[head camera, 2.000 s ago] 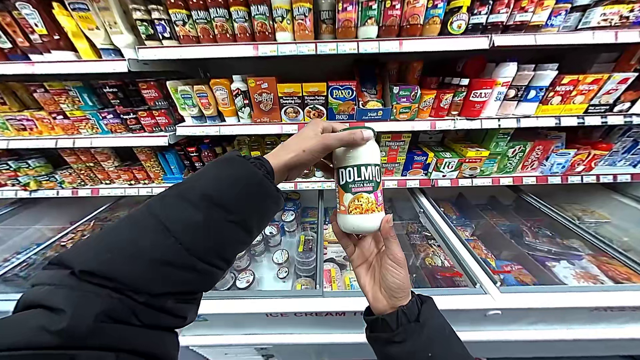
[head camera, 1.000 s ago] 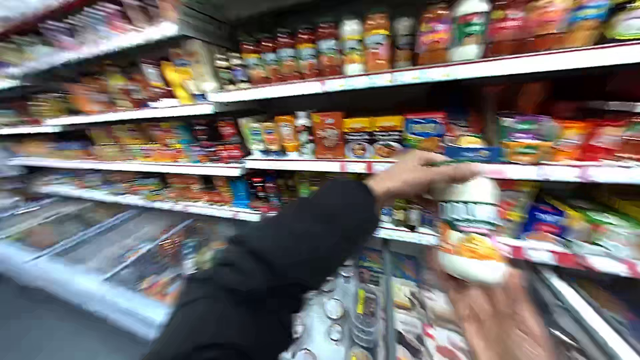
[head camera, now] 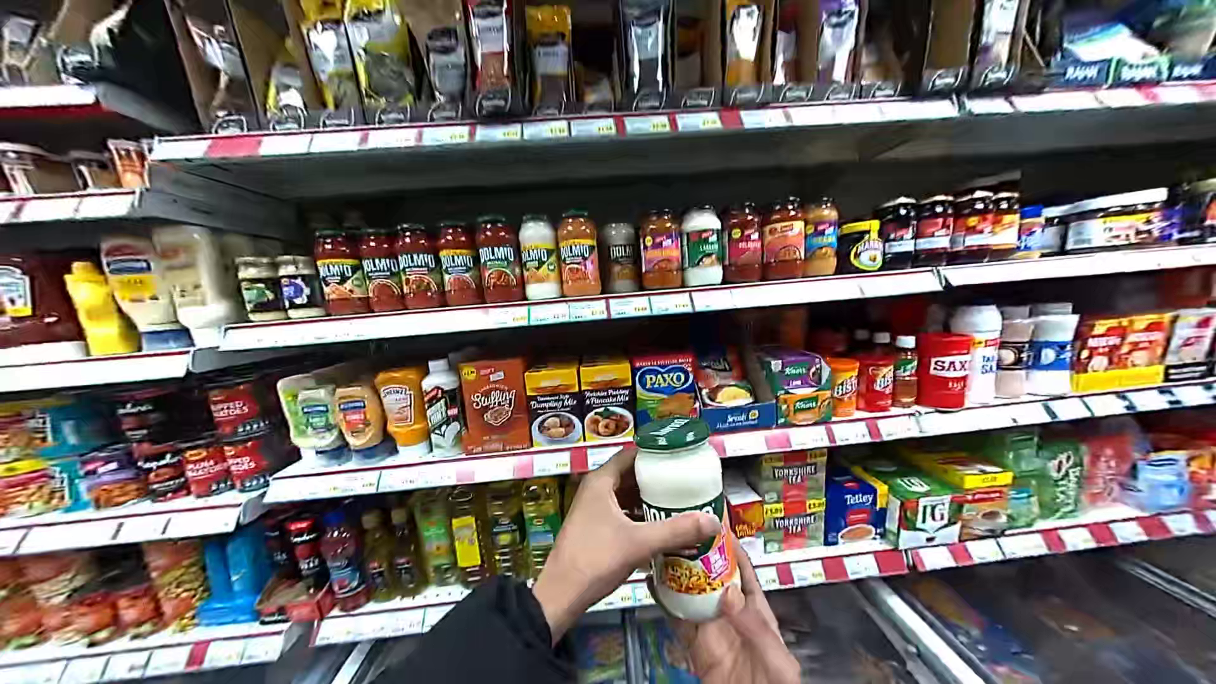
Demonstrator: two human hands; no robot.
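A glass jar of white Dolmio sauce (head camera: 686, 475) with a green lid stands nearly upright between my hands, low and right of centre. My left hand (head camera: 608, 532) grips it from the left side, its thumb across the label. Below, my right hand (head camera: 741, 627) supports the jar at its base and right side, with fingers partly hidden behind it. Beyond the jar, a row of Dolmio sauce jars (head camera: 456, 266) lines the middle shelf, red ones mostly, with white and orange ones among them.
Price-labelled shelf edges (head camera: 570, 311) cross the view. The shelf behind the jar holds squeeze bottles (head camera: 404, 408), boxed mixes (head camera: 494, 407) and a red salt tub (head camera: 944, 370). Tea boxes (head camera: 855, 503) and oil bottles (head camera: 465, 532) stand lower. Freezer edges (head camera: 902, 627) run along the bottom right.
My left hand has moved from the lid to the jar's side, its thumb now over the label. The right hand stays under the jar. The view has swung and now shows higher shelves.
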